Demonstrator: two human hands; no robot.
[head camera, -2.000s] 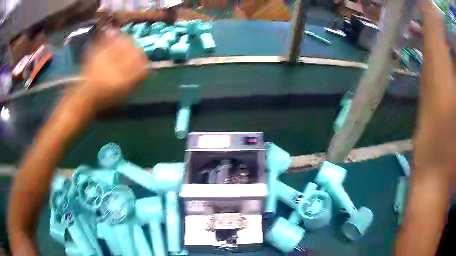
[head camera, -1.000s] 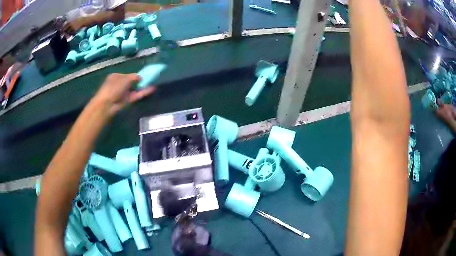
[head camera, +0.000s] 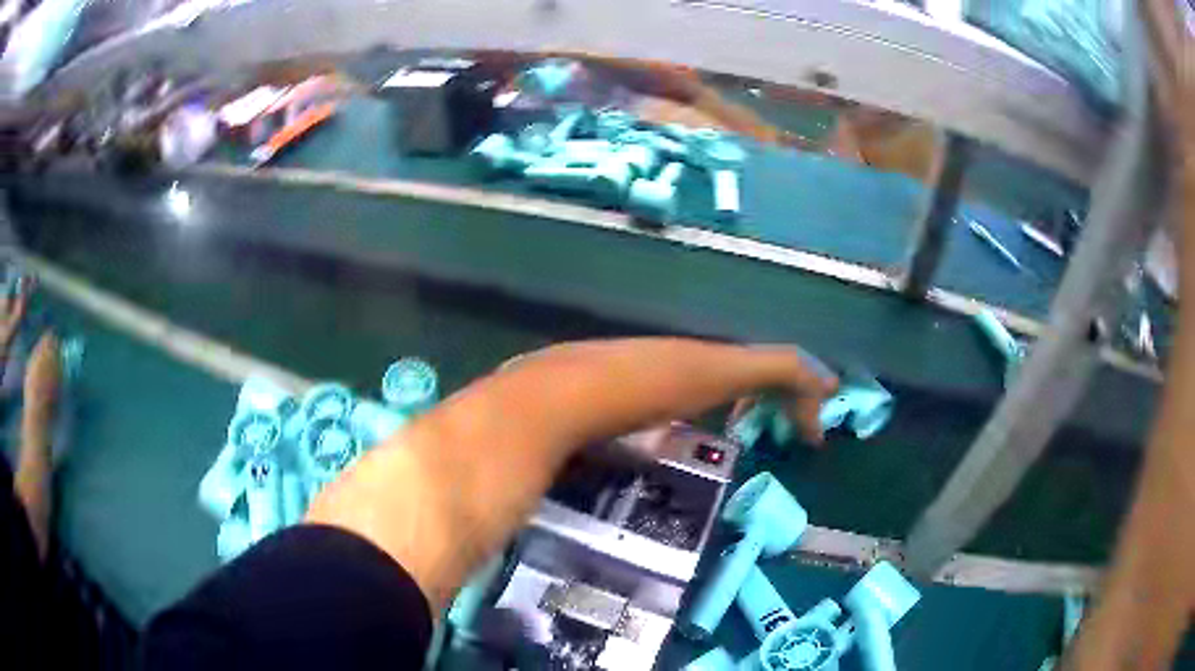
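Observation:
My left arm reaches across the screw feeder (head camera: 629, 524) to the conveyor. My left hand (head camera: 810, 393) is closed round a teal appliance housing (head camera: 861, 408); part of the housing is hidden by the fingers. My right forearm (head camera: 1153, 459) rises along the right edge, and its hand is out of the picture. More teal housings lie heaped left of the feeder (head camera: 328, 433) and right of it (head camera: 767, 514). A blurred dark object, perhaps the screwdriver (head camera: 492, 632), is at the feeder's lower left.
The dark green conveyor (head camera: 393, 282) runs behind the feeder, with a grey post (head camera: 1022, 420) at right. Teal housings (head camera: 616, 157) and a black box (head camera: 433, 112) sit on the far bench. Another person's arm (head camera: 39, 433) shows at far left.
My left hand has swung from the left across to the right and now holds a housing at the conveyor. The piece it held earlier is no longer in it. The view has turned left.

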